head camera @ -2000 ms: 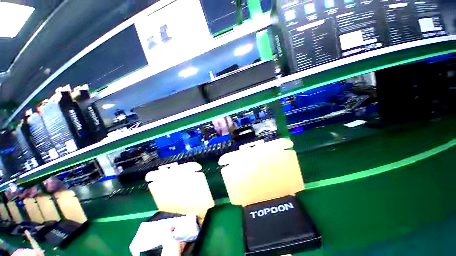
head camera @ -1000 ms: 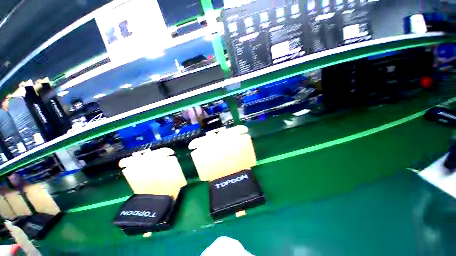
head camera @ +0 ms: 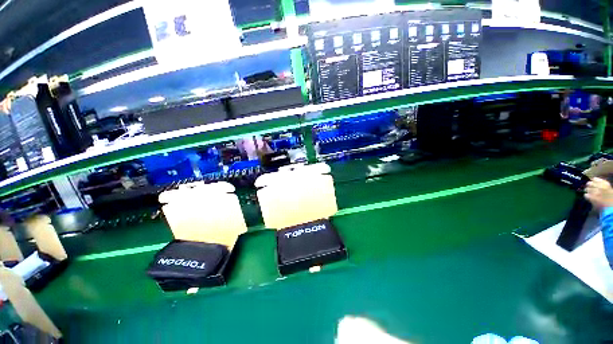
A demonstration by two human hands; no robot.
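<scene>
A black TOPDON zip case [head camera: 190, 259] lies in the left open retail box [head camera: 204, 213], its lettering upside down and one side raised. Another black TOPDON case [head camera: 310, 240] lies in the right open retail box [head camera: 296, 200]. Both tan lids stand upright, and a small pale tab shows at each front edge. A blurred, overexposed pale shape at the bottom edge appears to be my left hand [head camera: 366, 330]. Two pale rounded shapes farther right may be my right hand [head camera: 504, 339], mostly cut off. Neither touches the boxes; their grip is not visible.
More open boxes [head camera: 46, 242] stand at the left edge. At the right, another person's hand [head camera: 598, 193] is by a dark box [head camera: 577, 222] over a white sheet [head camera: 578, 259]. The green-framed shelf [head camera: 222, 131] above the bench carries black printed cartons [head camera: 396, 60].
The white item and the hand over the left box are gone; a black case now shows there. The view has turned right, bringing in the other worker. Pale shapes have entered at the bottom.
</scene>
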